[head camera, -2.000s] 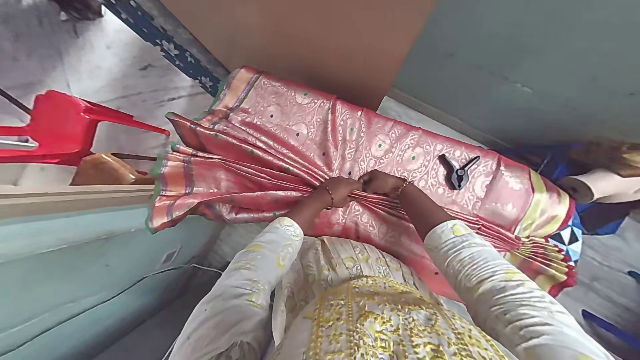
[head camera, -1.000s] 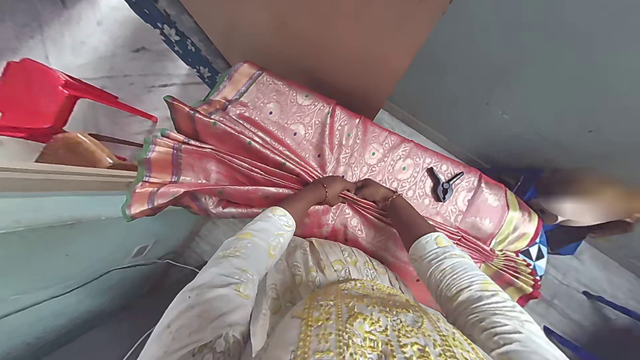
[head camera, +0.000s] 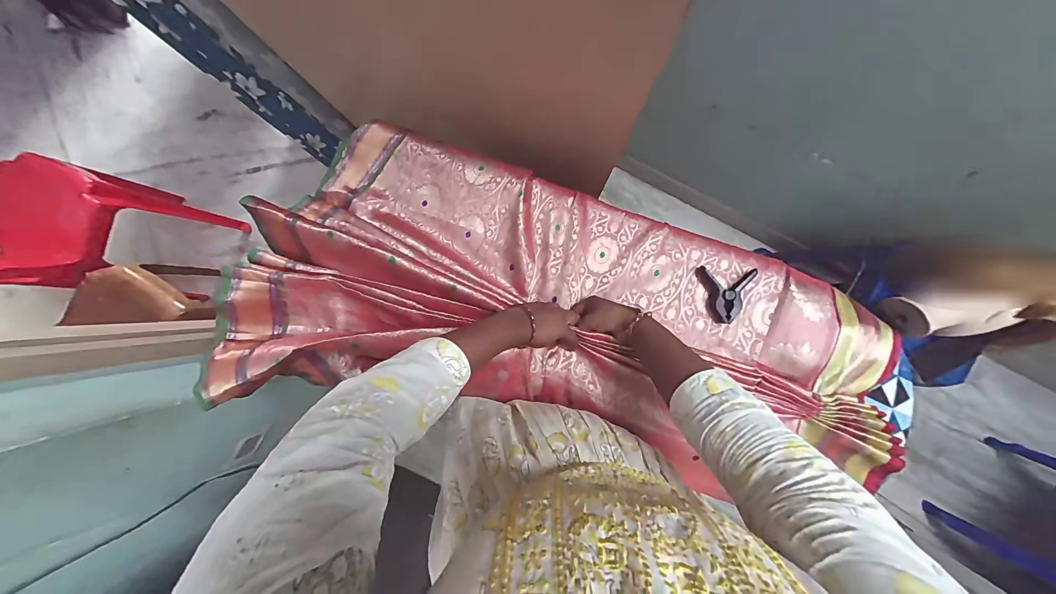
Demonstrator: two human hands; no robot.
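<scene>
A pink and gold brocade sari (head camera: 462, 198) lies across a long support in front of me, its near part gathered into narrow pleats. My left hand (head camera: 549, 324) grips the pleats at the middle, and my right hand (head camera: 609, 318) grips them right beside it. From my hands the folds fan out left to a green-edged border and run right to a yellow and red end. A black spring clamp (head camera: 726, 295) rests on the flat cloth to the right of my right hand. The support under the cloth is mostly hidden.
On the left stand a red plastic chair (head camera: 54, 219) and a brown object (head camera: 124, 295) by a ledge (head camera: 107, 351). Behind the sari rise a brown panel (head camera: 495, 74) and a grey wall (head camera: 850, 107). At the right edge, a blurred figure or object adjoins dark blue cloth.
Both hands remain close together on the pleats. The clamp has stayed on the cloth. Nothing has plainly been taken hold of or let go.
</scene>
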